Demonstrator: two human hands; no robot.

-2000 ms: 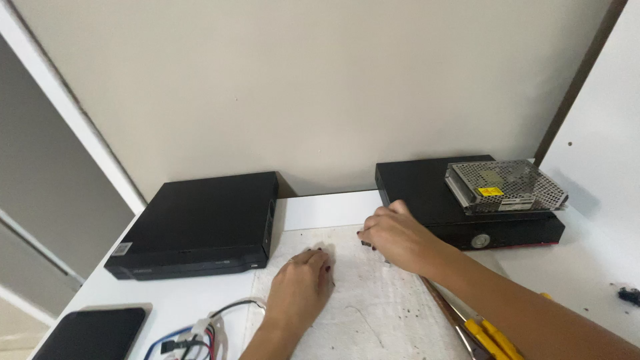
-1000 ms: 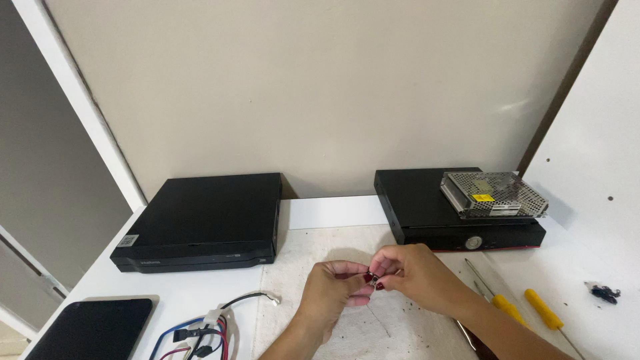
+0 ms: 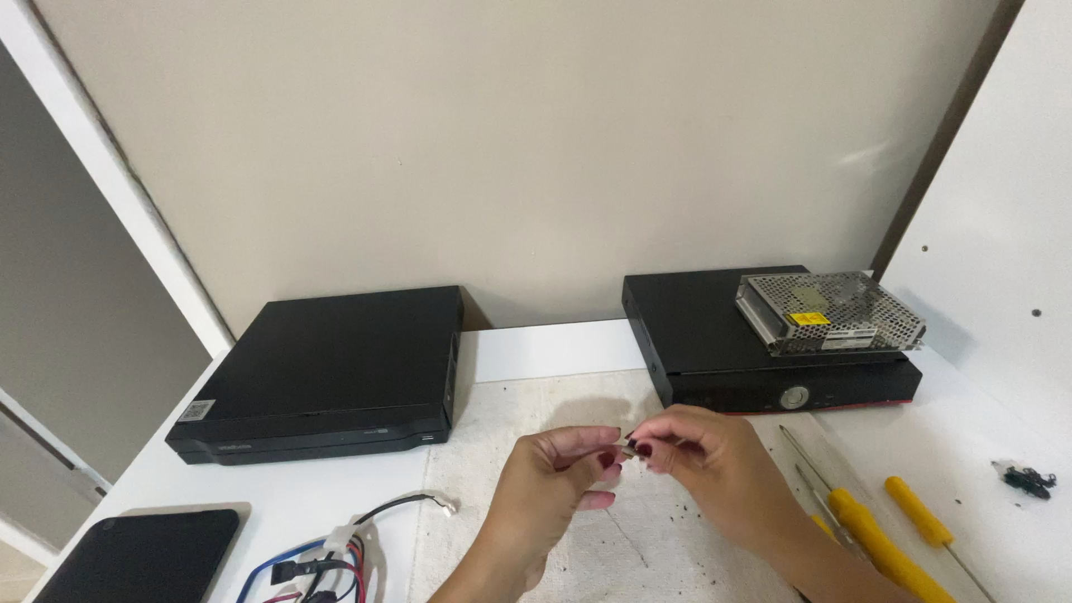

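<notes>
Over a pale cloth (image 3: 578,536), my left hand (image 3: 548,486) and my right hand (image 3: 720,469) meet fingertip to fingertip. Between them they pinch a small object (image 3: 628,450), partly metallic in look; the fingers cover most of it, so its kind cannot be told. Both hands have dark red nails. Beyond my right hand sits a black recorder-like box (image 3: 703,327) with a perforated metal power supply (image 3: 837,310) on top. A bundle of cables with connectors (image 3: 335,553) lies left of my left hand.
Another black electronic box (image 3: 335,360) stands at the back left, a black flat device (image 3: 142,557) at the near left. Yellow-handled screwdrivers (image 3: 879,544) lie right of my right arm, one more (image 3: 917,511) beside them. Small black pieces (image 3: 1026,480) lie far right. A wall rises behind.
Two seconds ago my hands were apart, the right one near the right box's front left corner. They came together over the cloth by one second ago and remain so, pinching the small object.
</notes>
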